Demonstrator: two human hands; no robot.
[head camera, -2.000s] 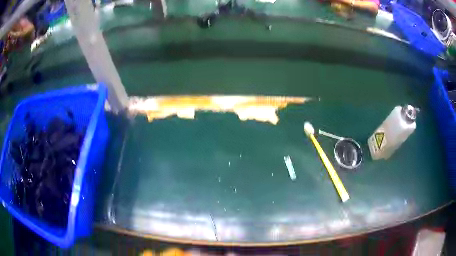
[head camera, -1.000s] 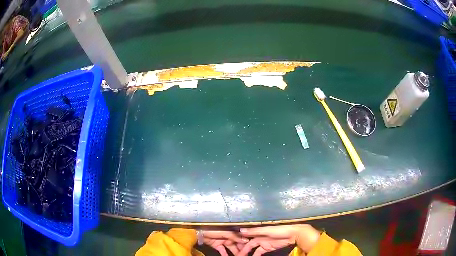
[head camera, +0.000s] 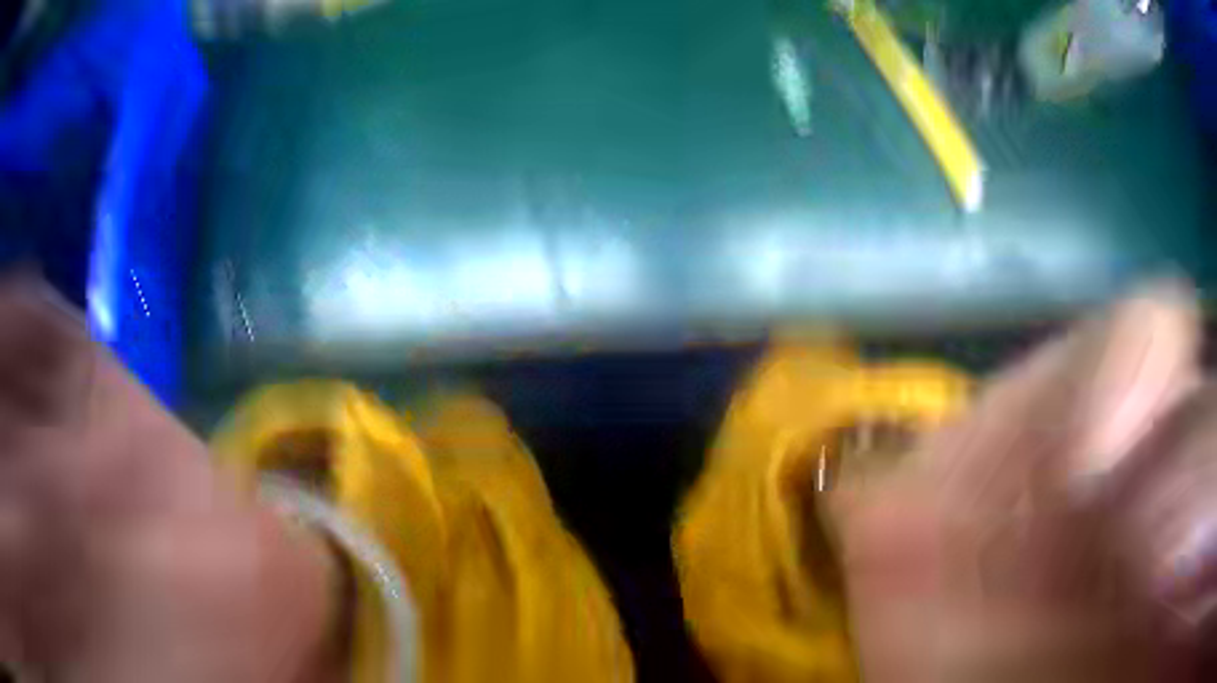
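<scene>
The frame is strongly blurred. My left hand (head camera: 127, 520) is large and close at the lower left, cut off by the left edge, with a pale band at the wrist. My right hand (head camera: 1014, 494) is close at the lower right, partly cut off by the right edge. The fingers are too blurred or out of frame to tell what they do. The yellow toothbrush (head camera: 921, 107) lies on the green bench top (head camera: 534, 147) at the upper right, its head cut off by the top edge. A pale strip (head camera: 791, 87) lies left of it. The whitish bottle (head camera: 1094, 51) is beyond, blurred.
The blue basket (head camera: 140, 187) stands at the left end of the bench, its contents not readable. Another blue thing (head camera: 1192, 34) shows at the upper right corner. The bench's front edge runs across the middle. Yellow sleeves (head camera: 501, 547) are in front of it.
The view has tilted down and blurred. Both hands, together below the bench edge a second ago, are now apart and raised close to the camera. The toothbrush and bottle appear higher in view.
</scene>
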